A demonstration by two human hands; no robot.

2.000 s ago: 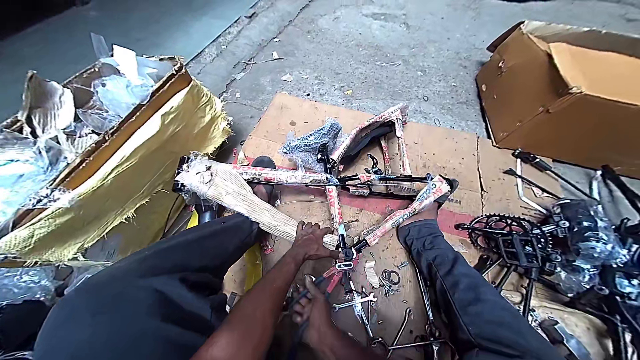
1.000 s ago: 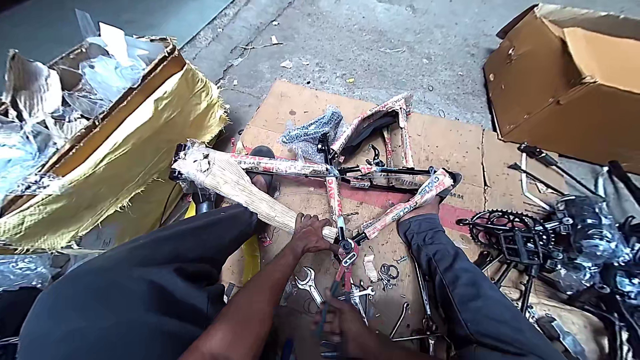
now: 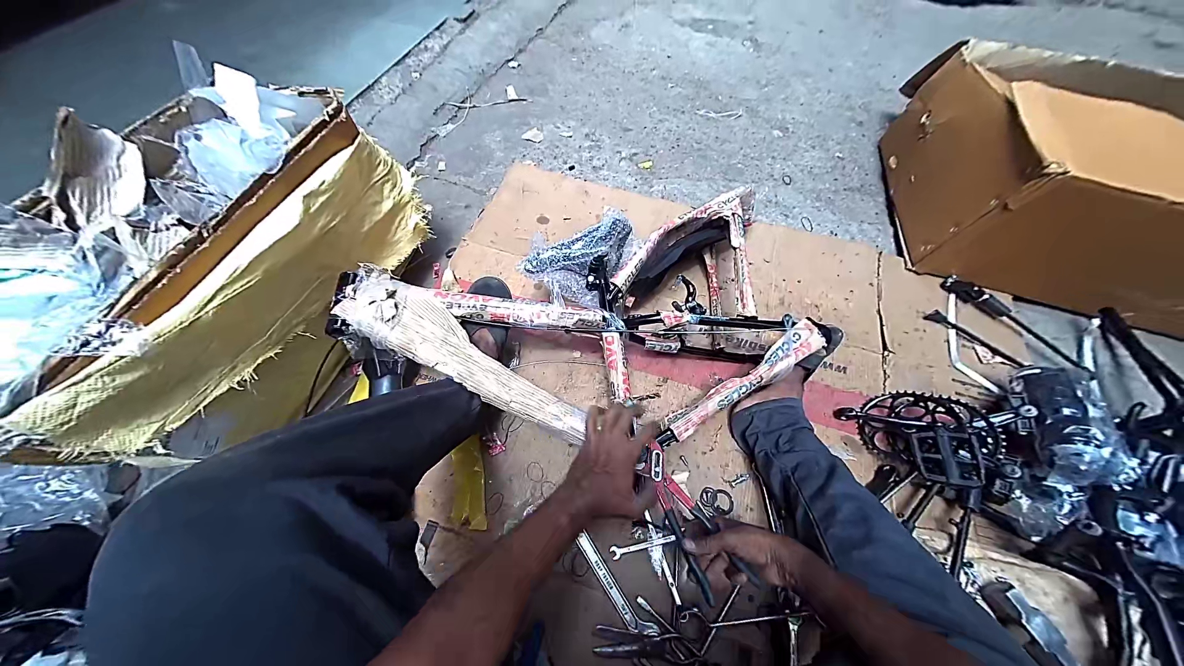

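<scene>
A bicycle frame wrapped in printed paper [image 3: 527, 311] lies on its side over a flat cardboard sheet [image 3: 555, 199], between my legs. My left hand [image 3: 609, 462] rests on the frame's bottom bracket end, where the thickly wrapped tube [image 3: 499, 375] meets it. My right hand [image 3: 745, 550] holds water pump pliers with red and dark handles [image 3: 673, 499]; their jaws are at the bottom bracket, beside my left fingers. Under the hands lie a combination wrench [image 3: 606, 578], a small open-end wrench [image 3: 640, 548], black rings [image 3: 716, 500] and several other tools [image 3: 647, 638].
A carton with plastic wrapping [image 3: 236, 139] and a yellow woven sack [image 3: 277, 268] stands at the left. An open cardboard box [image 3: 971, 176] is at the upper right. Below it lie a crankset with chainring [image 3: 925, 435] and plastic-wrapped bicycle parts [image 3: 1064, 444]. Bubble-wrapped material [image 3: 578, 254] lies behind the frame.
The right hand has moved to the right, and the pliers' handles now stand apart. The left hand stays at the bottom bracket. The large wrench is more exposed than two seconds ago.
</scene>
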